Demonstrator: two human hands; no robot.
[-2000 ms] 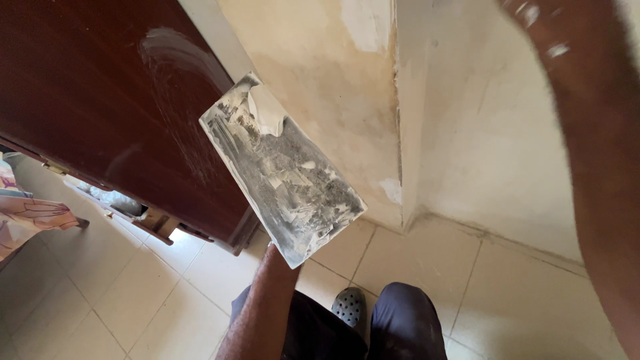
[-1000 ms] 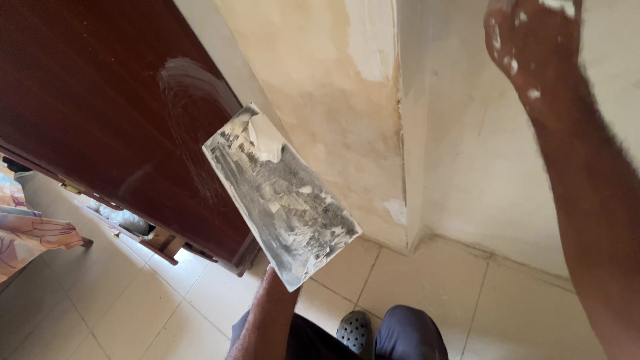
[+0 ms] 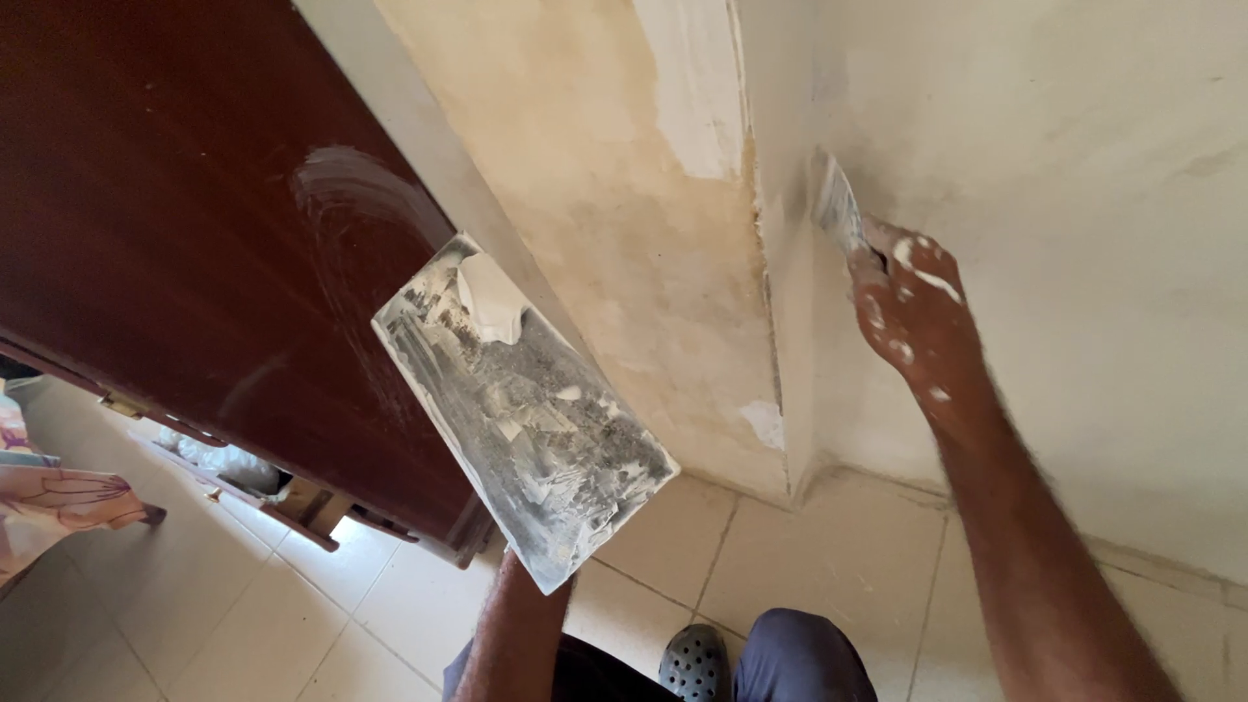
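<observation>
In my right hand (image 3: 912, 292), spotted with white filler, is a putty knife (image 3: 837, 203); its blade meets the wall in the inner corner beside the pillar. A flat rectangular plasterer's hawk (image 3: 546, 429), smeared with grey and white compound, is at centre, tilted. A thicker lump of white filler (image 3: 490, 300) lies near its upper end. My left forearm comes up from below to the hawk, and the left hand itself is hidden beneath it. The pillar (image 3: 624, 253) shows beige, stained plaster with white patches and a rough, chipped edge.
On the left stands a dark red-brown wooden door or cabinet panel (image 3: 195, 195) with a whitish smear. Below it are an open drawer (image 3: 292, 502) holding plastic-wrapped things, and patterned fabric (image 3: 68, 507). Pale floor tiles (image 3: 829, 556) and my clog (image 3: 694, 663) show at the bottom.
My right hand has come down from the top edge of the view, and the putty knife now shows at the corner. The hawk has stayed at about the same place.
</observation>
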